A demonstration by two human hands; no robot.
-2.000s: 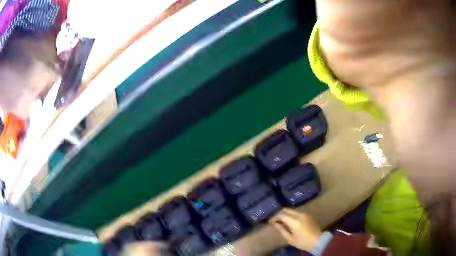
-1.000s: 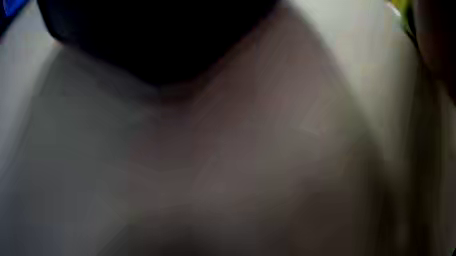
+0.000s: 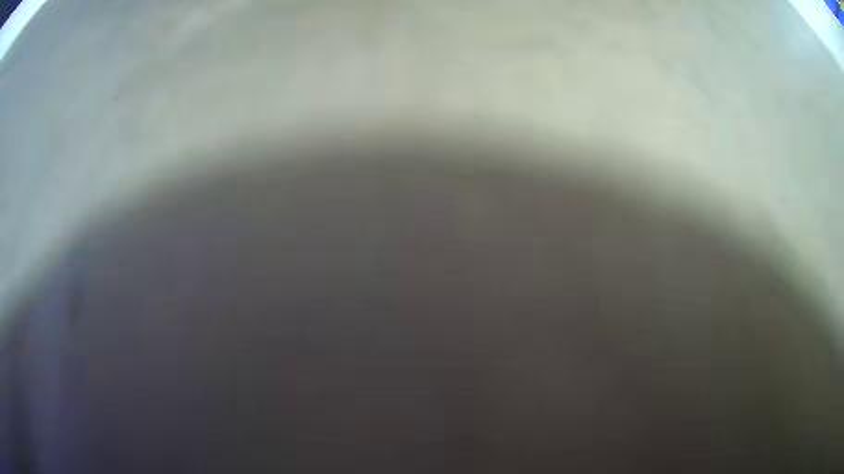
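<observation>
A blurred pale surface (image 3: pixel 416 74) fills the upper part of the head view, very close to the lens. Below it a dark grey-brown rounded shape (image 3: pixel 416 324) covers the rest of the view. I cannot tell what either one is; the dark shape may be a shadow. No hand can be made out, and no pouch shows.
Small patches of blue show at the top left and top right corners, beyond a bright pale rim (image 3: pixel 820 20). Nothing else can be made out.
Two seconds ago the dark pouches, the green belt and hands were in view; now they are gone. The black shape at the top a second ago has also left the view.
</observation>
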